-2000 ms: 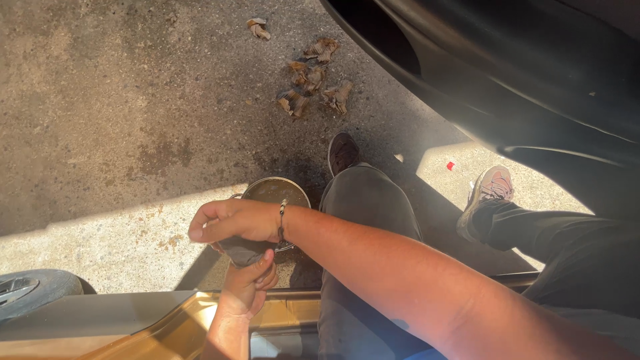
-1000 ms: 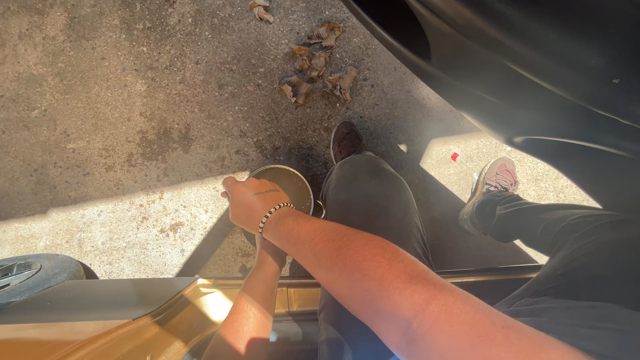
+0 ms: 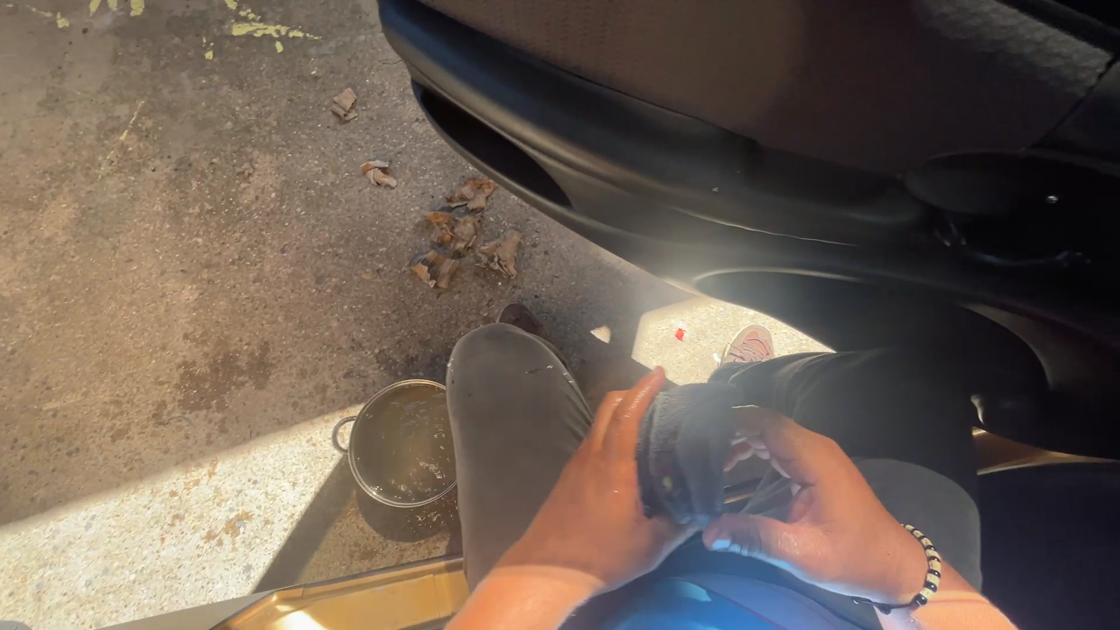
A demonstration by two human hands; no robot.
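Observation:
A bunched, wet-looking dark grey cloth [image 3: 687, 451] is between my hands, above my lap. My left hand [image 3: 608, 477] grips its left side, with the fingers pointing up along it. My right hand [image 3: 809, 507], with a beaded bracelet on the wrist, is at the cloth's right side, its fingers curled and its thumb near the lower edge; whether it grips the cloth is unclear. Left of my knee, a round metal pot [image 3: 404, 446] with a loop handle stands on the concrete, with cloudy liquid in it. My leg hides its right edge.
A car door's dark inner panel [image 3: 700, 175] spans the upper right. The gold door sill [image 3: 376, 604] runs along the bottom. Crumpled brown dry leaves [image 3: 455, 232] lie on the concrete beyond my shoe [image 3: 521, 319]. A small red scrap [image 3: 680, 334] lies near my other shoe [image 3: 750, 344].
Both hands have moved from over the pot to above my lap, where the dark cloth now shows between them. The pot's inside is now in plain sight. The view has shifted.

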